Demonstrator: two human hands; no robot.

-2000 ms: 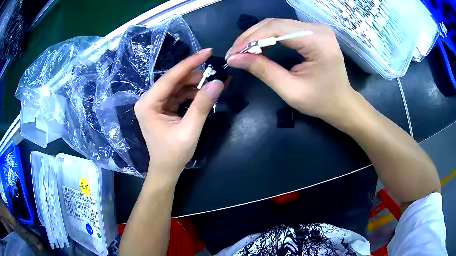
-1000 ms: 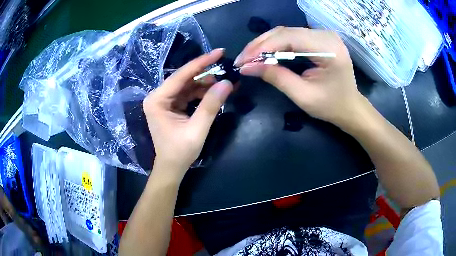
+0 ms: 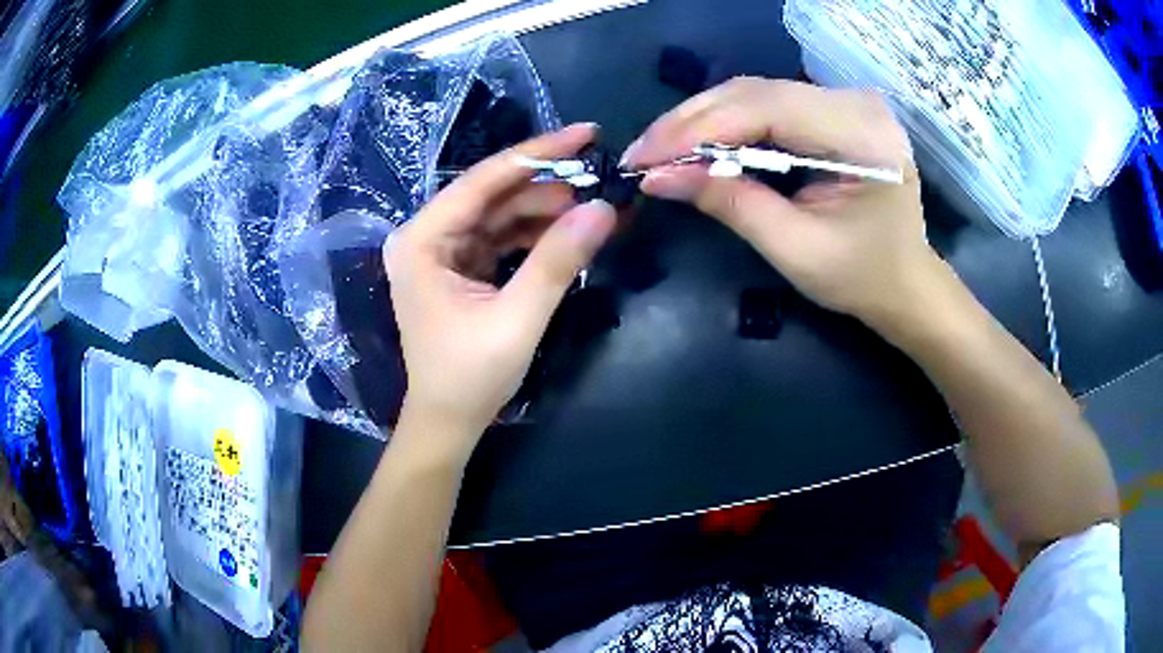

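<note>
My left hand (image 3: 478,274) pinches a small black block (image 3: 615,176) between thumb and forefinger. A short white stem piece (image 3: 557,168) sticks out to the left at the block. My right hand (image 3: 797,191) pinches a white stem part (image 3: 778,162) by its thin metal end. Its white rod points right across my fingers, and its metal tip is at the block's right side. Whether the tip is inside the block I cannot tell. Single black blocks lie on the dark table, one (image 3: 760,314) below my right hand and one (image 3: 684,68) above it.
A clear plastic bag (image 3: 274,242) of black pieces lies left of my left hand. A clear tub (image 3: 1020,191) of white stems is upper right. A labelled clear tub (image 3: 211,498) stands lower left. Blue bins are at the left (image 3: 38,434) and right edges (image 3: 1144,191).
The white rod in my right hand has swung from pointing up-right to slightly down-right. Both hands, still holding their parts, sit slightly further right and lower in view, and the surroundings have shifted too.
</note>
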